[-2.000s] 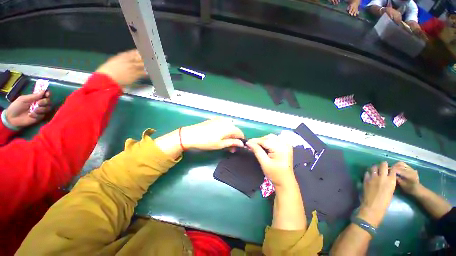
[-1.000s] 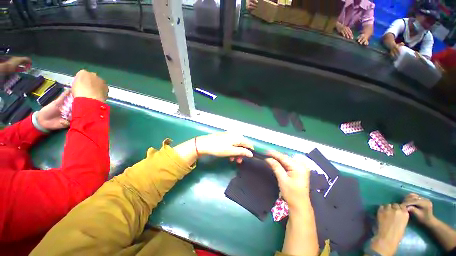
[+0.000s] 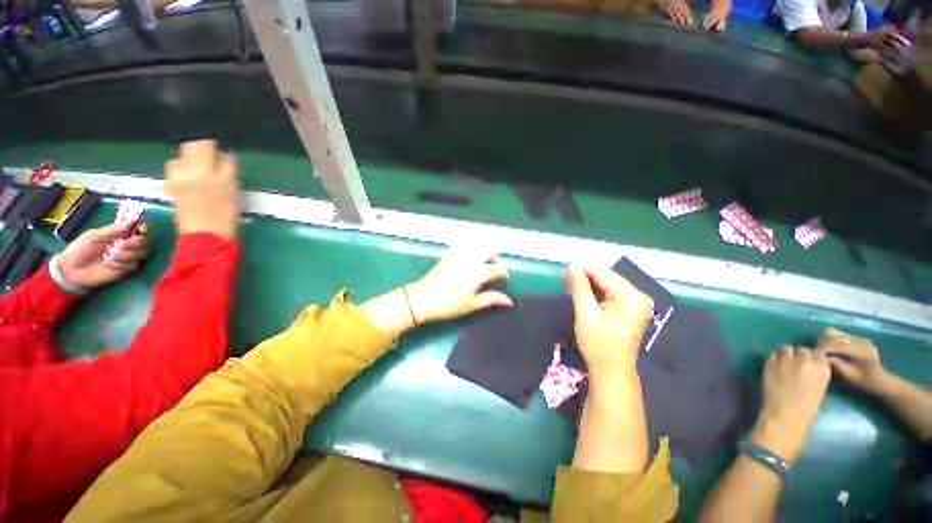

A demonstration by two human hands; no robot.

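My left hand [image 3: 462, 288], with a red string at the wrist, is over the green bench left of the black pieces. Its fingers are apart and no piece shows in it. My right hand [image 3: 611, 315] is above the black pieces, fingertips drawn together, with nothing visible in them. Flat black pieces [image 3: 506, 352] lie fanned below my hands. A wider black pile [image 3: 690, 383] lies to the right, with a narrow white mark [image 3: 659, 329] near its top. A pink-and-white printed piece [image 3: 561, 381] lies between the piles, partly on the black pieces.
A pale metal rail [image 3: 409, 223] with an upright post [image 3: 312, 112] separates bench and belt. Printed cards [image 3: 746, 228] and dark strips [image 3: 445, 197] lie on the belt. A red-sleeved worker's arms are at left, beside dark cases [image 3: 41, 204]. Another worker's hands [image 3: 797, 378] are at right.
My hands have moved apart, and the dark piece that was between them no longer shows there. The neighbour's red-sleeved arm has moved. The view has shifted, and the black-and-white strip no longer shows on the belt.
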